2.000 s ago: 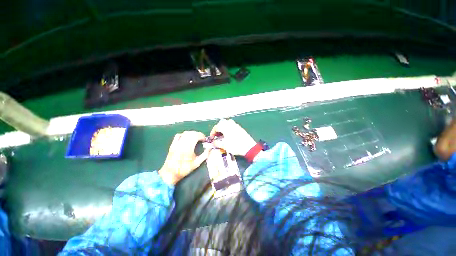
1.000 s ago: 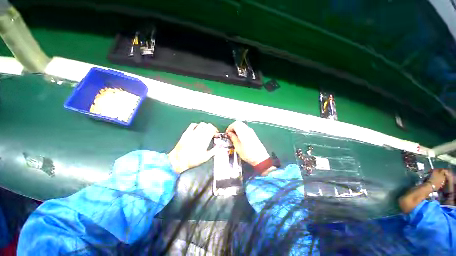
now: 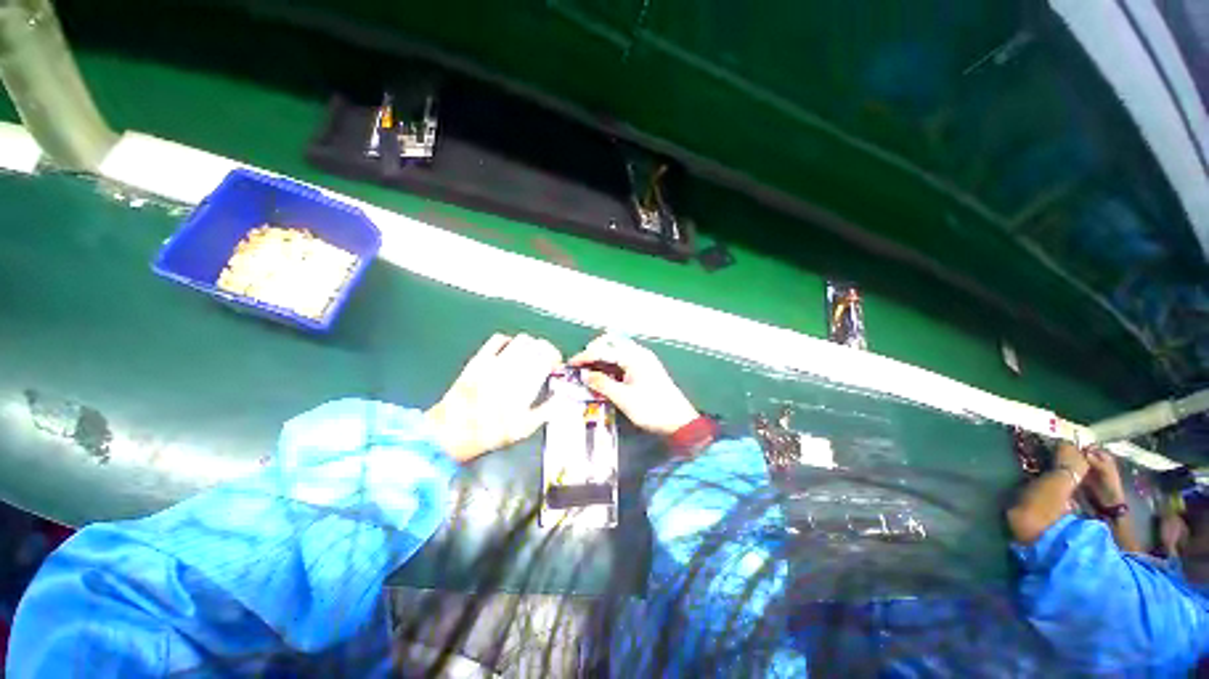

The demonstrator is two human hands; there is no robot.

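Observation:
An open phone unit (image 3: 581, 464), silvery with a dark band near its lower end, lies flat on the dark-green mat in front of me. My left hand (image 3: 497, 395) is at its top left corner with fingertips on the unit's top end. My right hand (image 3: 639, 385) is at the top right, thumb and fingers pinched around a small dark part (image 3: 603, 370). The part is mostly hidden between the fingertips, so its shape cannot be told.
A blue bin (image 3: 347, 218) with pale bits stands left. Dark red-brown bits (image 3: 782, 442) and a white piece (image 3: 817, 452) lie on a clear sheet (image 3: 862, 517) right. Beyond the white edge (image 3: 530, 285), waiting units (image 3: 846, 316) sit on the belt. Another person's hands (image 3: 1061, 488) are far right.
The view has tilted and shifted. Both hands remain at the unit's top end. Compared with two seconds ago, the fingertips have come down from just above the unit onto its top edge.

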